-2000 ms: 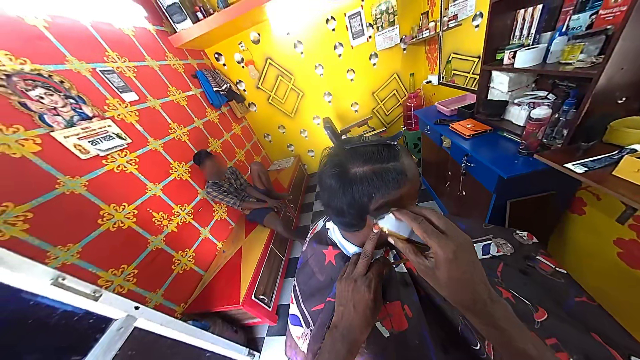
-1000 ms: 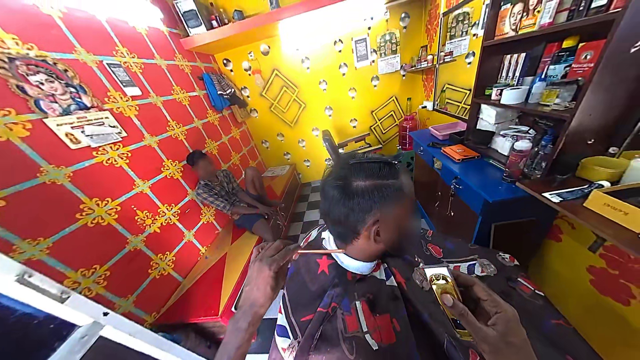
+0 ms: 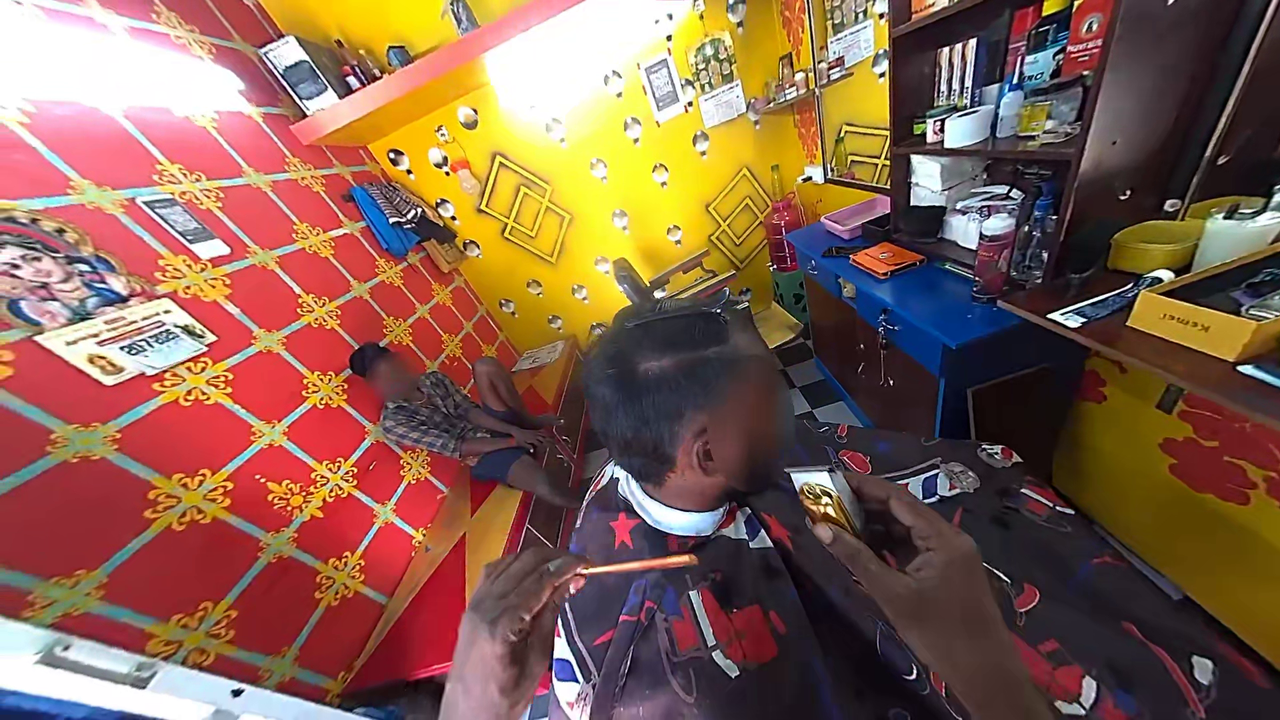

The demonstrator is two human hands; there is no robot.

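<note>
A seated person's head (image 3: 660, 400), seen from behind and to the side, has short dark hair, with longer hair clipped up on top. A white neck strip (image 3: 665, 512) circles the neck above a dark patterned barber cape (image 3: 720, 620). Low behind the neck, my left hand (image 3: 515, 620) pinches an orange comb (image 3: 640, 566) that points right, over the cape. To the right of the face, my right hand (image 3: 910, 560) holds a gold and silver hair clipper (image 3: 828, 500). The clipper is apart from the head.
Another person (image 3: 450, 420) sits on a red and yellow bench (image 3: 430, 600) along the left wall. A blue cabinet (image 3: 930, 300) with an orange pouch (image 3: 886, 259) stands ahead on the right. The counter at right bears a yellow box (image 3: 1205, 310), a tube (image 3: 1110, 298) and a round yellow container (image 3: 1155, 246).
Both hands were together at the ear, then moved apart, left hand to the left and right hand to the right. Since then the comb has come lower, behind the neck.
</note>
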